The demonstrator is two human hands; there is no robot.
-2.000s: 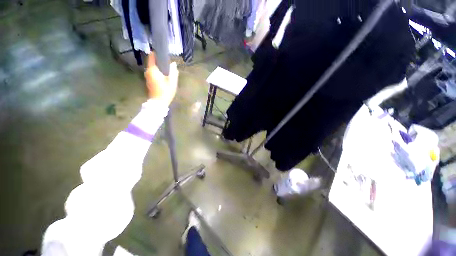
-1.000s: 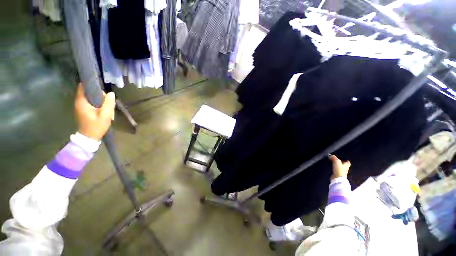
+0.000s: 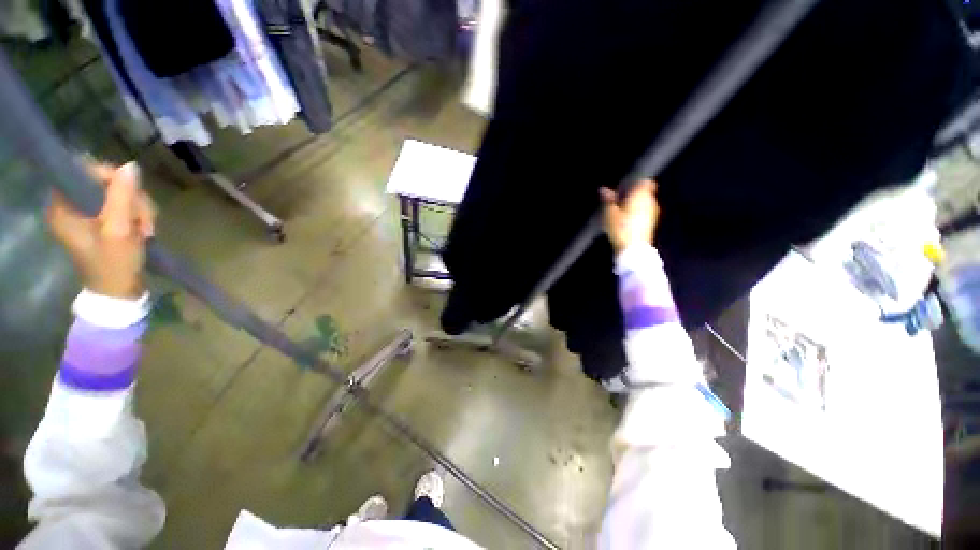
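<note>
My left hand [image 3: 105, 228] is closed around the grey upright tube of a rolling rack [image 3: 231, 312] at the left; the tube runs down to a castor base on the floor. My right hand [image 3: 632, 218] is at the slanting grey tube of a second rack [image 3: 709, 97], with fingers wrapped at it. Black garments [image 3: 817, 140] hang behind this second tube and fill the upper right. Their hangers are out of the picture. Both hands look bare, with white sleeves and purple cuff bands.
A small white-topped stand [image 3: 435, 172] is beside the black garments. A white table [image 3: 860, 397] with bagged items is at the right. More garments [image 3: 210, 64] hang on a rack at the upper left. The wearer's shoes [image 3: 428, 489] show at the bottom on the greenish floor.
My right hand came into view and is now at the second rack's tube, farther left than a second ago. My left hand kept its hold and shifted left in view. The two racks' bases appear closer together.
</note>
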